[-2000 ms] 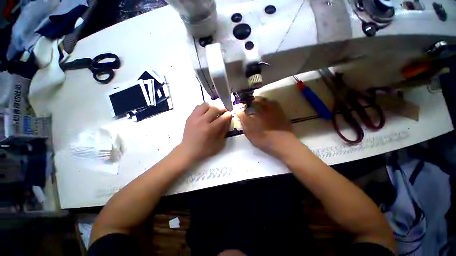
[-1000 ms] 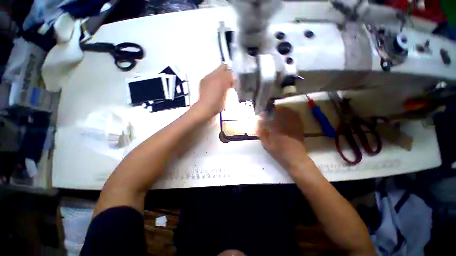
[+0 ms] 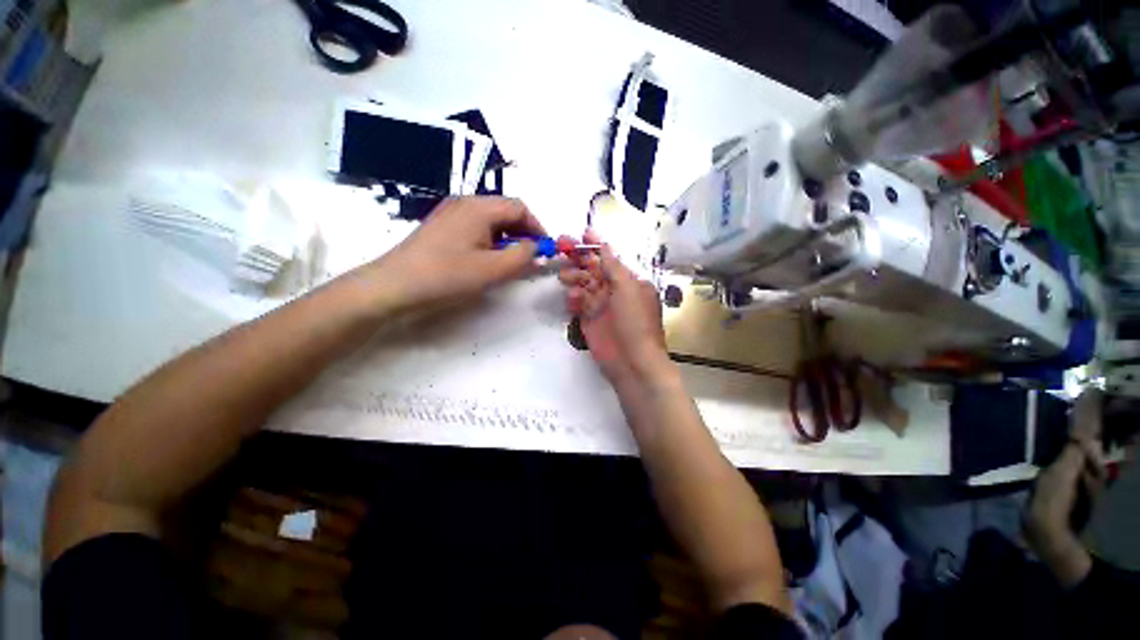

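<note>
My left hand [image 3: 456, 256] is shut on the blue handle of a small tool [image 3: 546, 248] with a red part and thin shaft, left of the sewing machine head [image 3: 775, 206]. My right hand [image 3: 615, 306] is at the red end, fingers curled; whether it grips the shaft or something small is unclear. Dark pieces with white borders [image 3: 644, 131] lie in a curved row behind the needle area. More dark pieces with white edges [image 3: 400, 150] lie in a loose pile at left.
Black-handled scissors [image 3: 355, 30] lie far left, folded white strips [image 3: 269, 238] at left. Red-handled scissors [image 3: 825, 400] lie right, under the machine arm. A ruler [image 3: 463, 415] runs along the front edge. Another person's hands [image 3: 1070, 481] show at far right.
The view has turned, shifting the machine right. The blue-handled tool, earlier beside the red-handled scissors, is now in my left hand. Both hands have left the needle and come together left of it.
</note>
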